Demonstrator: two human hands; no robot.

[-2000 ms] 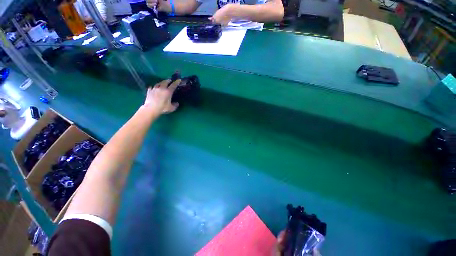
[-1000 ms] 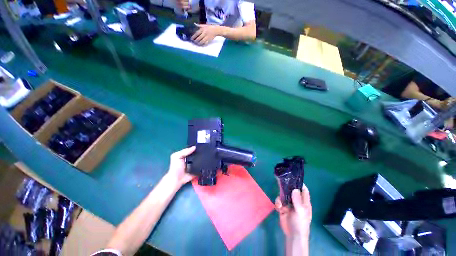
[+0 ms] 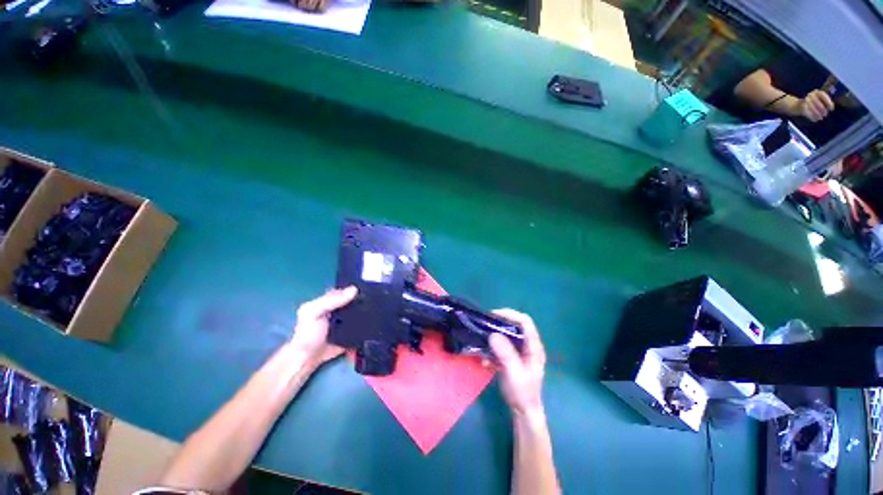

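My left hand (image 3: 315,327) holds the black housing (image 3: 380,290) by its left side, above the red pad (image 3: 431,392). The housing is blocky with a pale label and has a ribbed part sticking out to the right. My right hand (image 3: 518,356) is closed around the bagged black part (image 3: 471,327), which is shiny. The bagged part's left end meets or overlaps the housing's projecting part; the exact contact is hidden.
A divided carton tray (image 3: 121,276) with small black parts is at left, above a large carton (image 3: 136,462) of bagged parts. A screw feeder (image 3: 658,338) and black electric screwdriver (image 3: 789,360) are at right. An assembled unit (image 3: 673,203) lies on the central strip.
The left hand drew the housing from the far strip to over the pad. The right hand has since turned the bagged part sideways and brought it left against the housing. The view has shifted.
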